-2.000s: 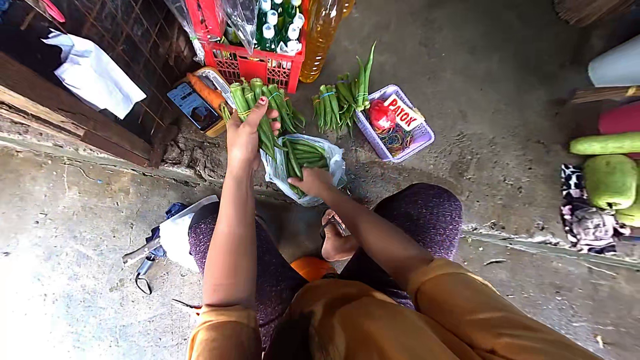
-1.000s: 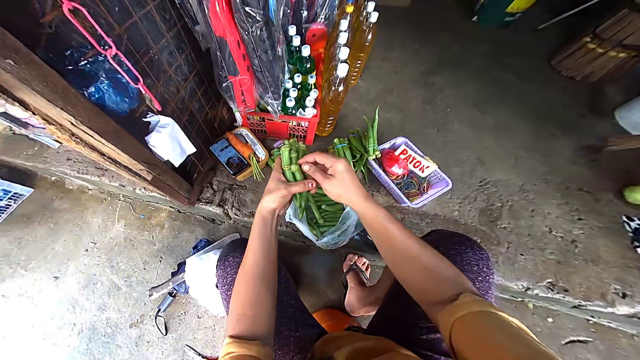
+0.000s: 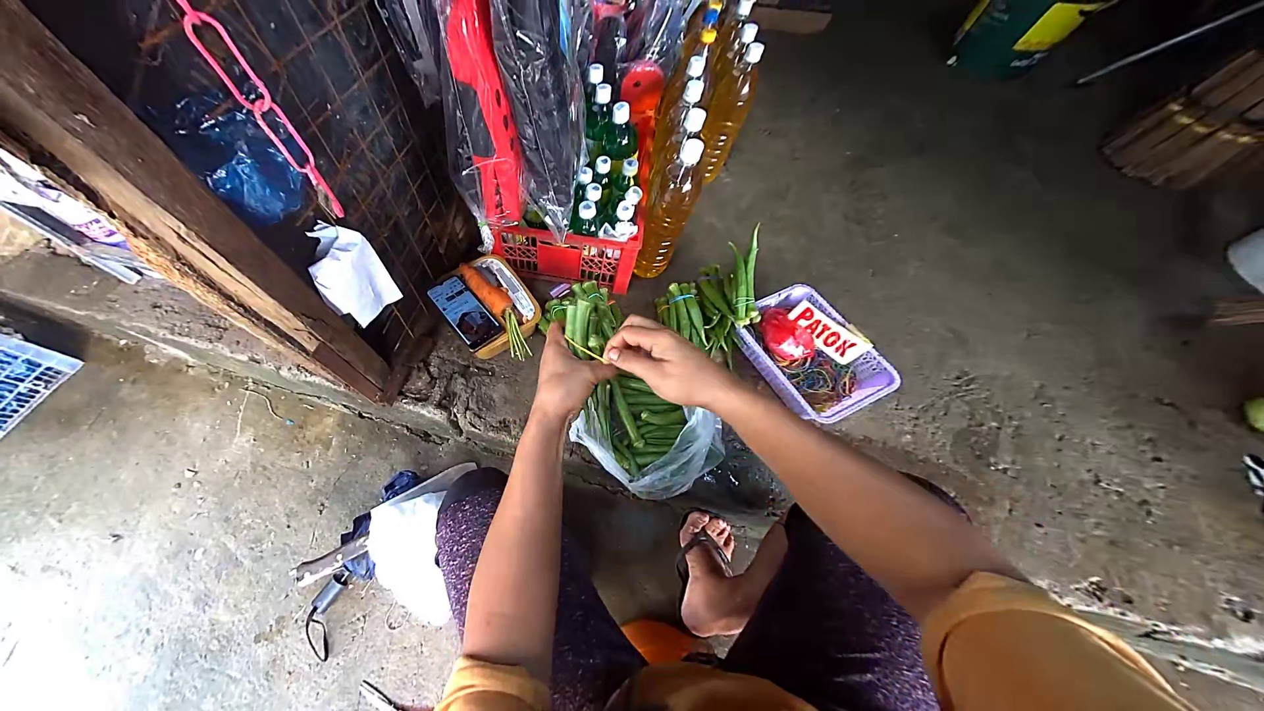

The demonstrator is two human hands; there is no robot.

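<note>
My left hand (image 3: 570,378) grips a bunch of okra (image 3: 585,318) above a clear plastic bag (image 3: 673,478). A thin yellow rubber band (image 3: 587,351) runs stretched from the bunch to my right hand (image 3: 657,357), whose fingertips pinch it. Loose okra pods (image 3: 647,425) fill the bag below my hands. Tied okra bundles (image 3: 703,308) lie just beyond my right hand. To their right is a purple plastic basket (image 3: 879,387) with rubber bands (image 3: 825,383), a red plastic bundle (image 3: 787,336) and a sign bearing writing.
A red crate (image 3: 563,259) of green bottles stands ahead, beside tall bottles of amber liquid (image 3: 675,207). A phone (image 3: 464,310) and a carrot (image 3: 487,290) rest in a yellow container at the left. A wooden post (image 3: 197,212) rises farther left. A knife (image 3: 321,565) lies near my left knee.
My right hand has moved from the loose okra in the bag up to the bunch in my left hand. A yellow band now shows stretched between them. The view has shifted.
</note>
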